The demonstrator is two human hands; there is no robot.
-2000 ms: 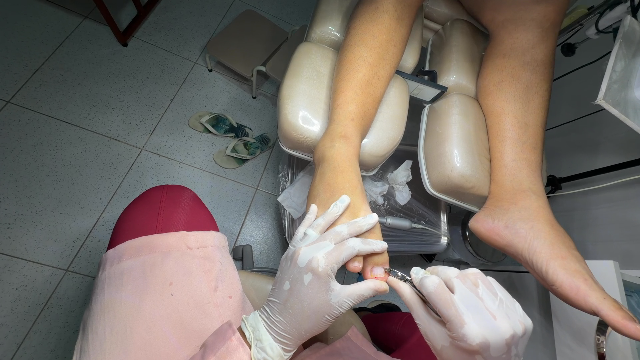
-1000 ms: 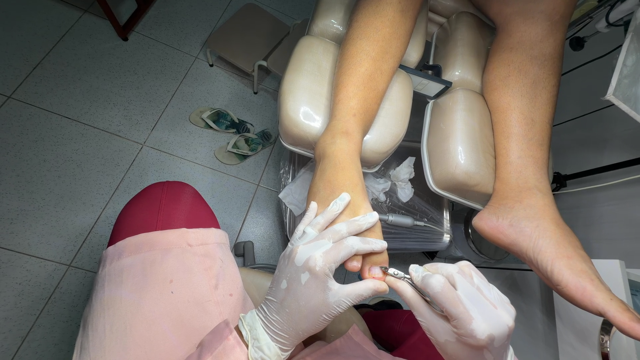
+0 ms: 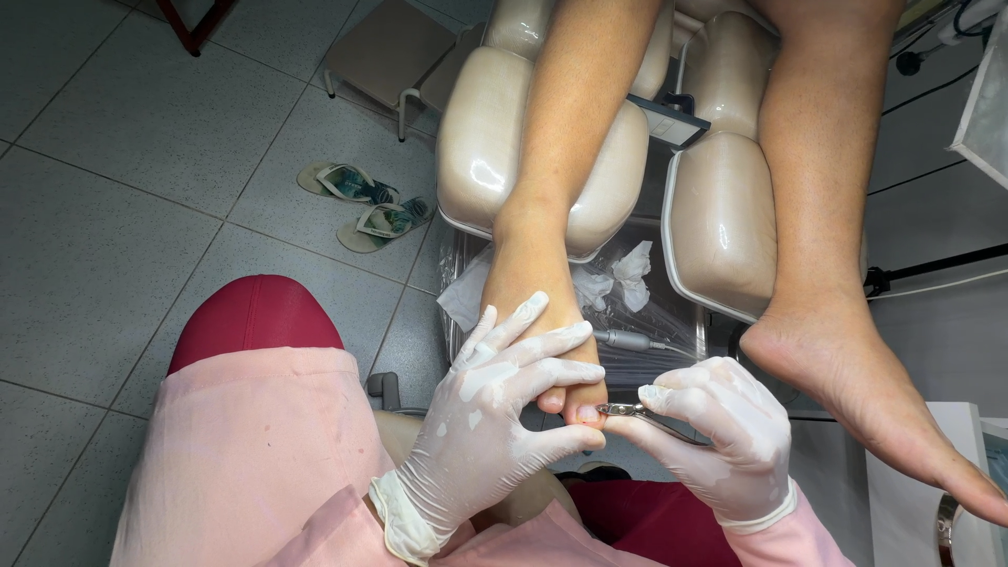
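My left hand (image 3: 496,402), in a white glove, lies with spread fingers over the top of a person's bare foot (image 3: 531,276), its thumb by the tip of the big toe. In my gloved right hand (image 3: 701,433) is a metal nipper (image 3: 622,409); its jaws touch the side of the big toenail (image 3: 587,413), and its handles run into my palm. Whether the jaws are fully closed is too small to tell. The person's other bare foot (image 3: 850,354) rests to the right, clear of my hands.
Beige leg pads (image 3: 484,142) of a treatment chair hold the legs. Below is a plastic-covered tray (image 3: 685,315) with crumpled tissues (image 3: 632,276) and a grey corded handpiece (image 3: 626,340). Flip-flops (image 3: 386,224) lie on the tiled floor by a step stool (image 3: 390,47). A white drawer unit (image 3: 906,488) stands right.
My right hand has shifted slightly left, and the nipper has stayed at the big toe. My left hand has kept its place on the foot.
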